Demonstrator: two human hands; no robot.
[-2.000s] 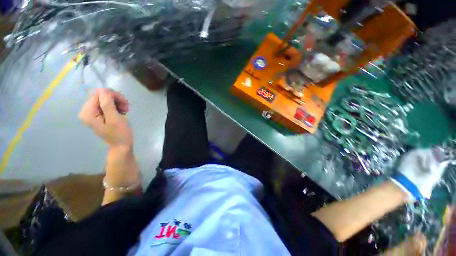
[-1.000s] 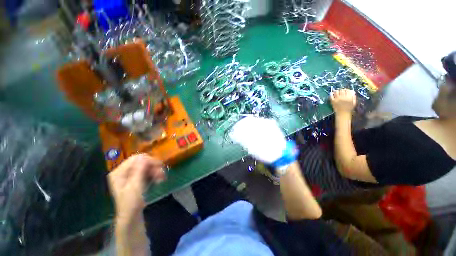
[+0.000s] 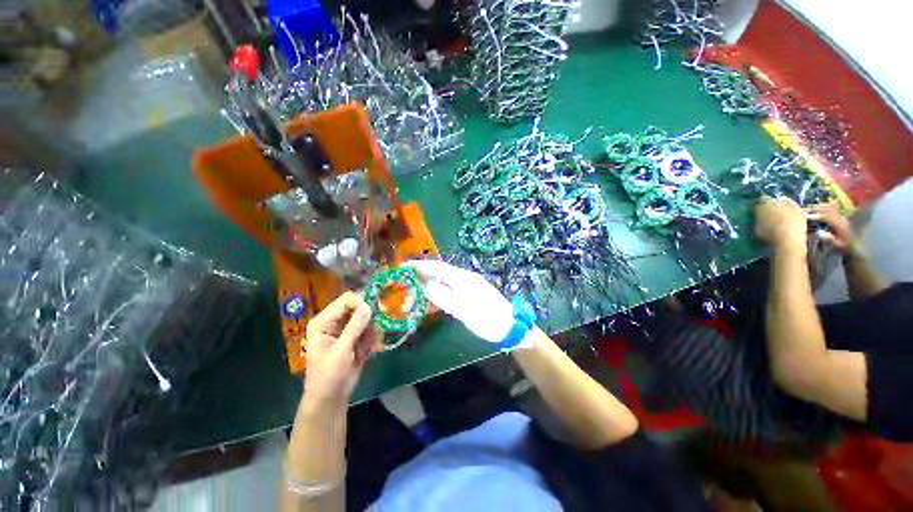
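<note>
A green ring part (image 3: 393, 328) with an open centre is held upright in front of the orange lever press (image 3: 425, 240). My bare left hand (image 3: 338, 338) pinches its left edge between thumb and fingers. My gloved right hand (image 3: 469, 300), white with a blue band, touches the ring's upper right edge with its fingertips. The two silvery-white press heads (image 3: 338, 252) are just above and behind the ring. The dark clamp lever (image 3: 290, 155) stands up with its red grip (image 3: 244, 61) at the top. The ring and hands hide part of the orange base.
Green ring parts (image 3: 521, 205) lie in piles right of the press. Grey-white wire bundles (image 3: 400, 110) lie behind it. A large wire heap (image 3: 90, 340) under clear plastic is at left. Another person's hands (image 3: 791, 222) work at the green bench's right side, near a red surface (image 3: 841, 90).
My right hand has moved left from the ring pile to the press. A ring now shows between both hands. My left hand has moved right and holds it. The view has shifted.
</note>
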